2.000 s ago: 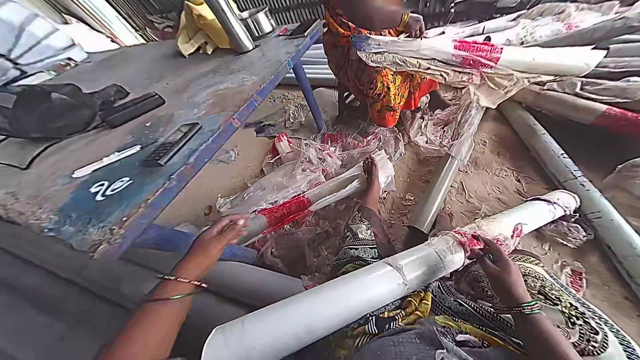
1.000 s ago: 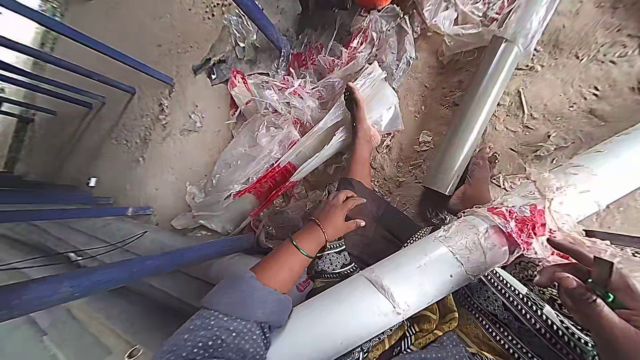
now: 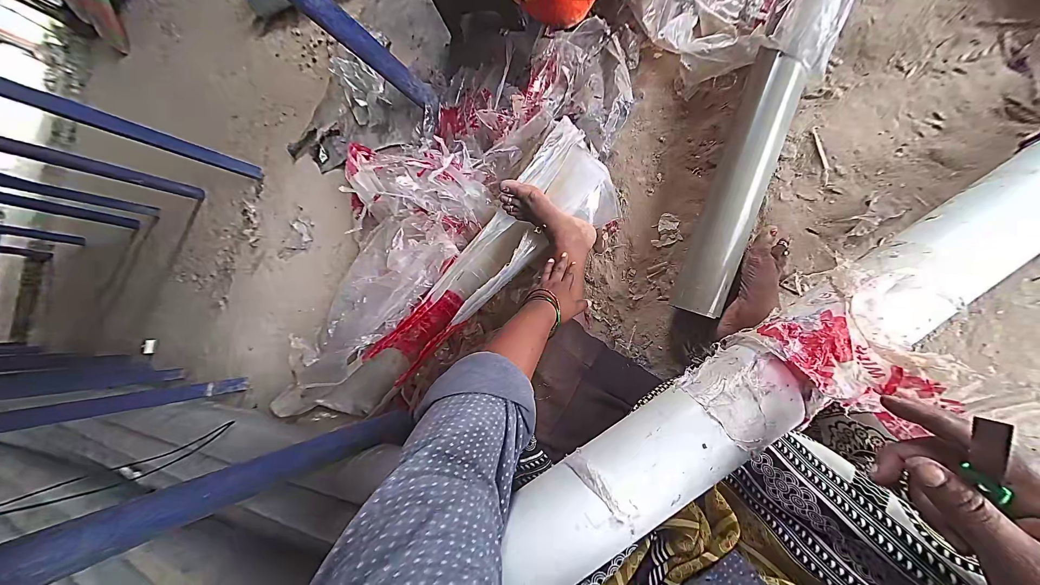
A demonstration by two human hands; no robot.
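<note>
A white pipe lies slantwise over my patterned cloth, a torn red and clear plastic wrapper bunched around it. My left hand rests on the lower leg just above my raised bare foot, fingers spread and holding nothing. That foot is against a pipe with torn film. At the right edge, my right hand is beside the wrapped pipe, fingers partly bent. A small dark rectangular piece and something green show at its fingers; whether they are held or worn is unclear.
A grey pipe lies on the sandy ground by my other foot. Crumpled plastic film is heaped in the middle. Blue metal bars stand at the left, with thin black cables near them. Another white pipe section extends right.
My left hand has moved from near the end of the film-covered pipe onto my lower leg. My right hand has come away from the red wrapper. The view has tilted strongly downward.
</note>
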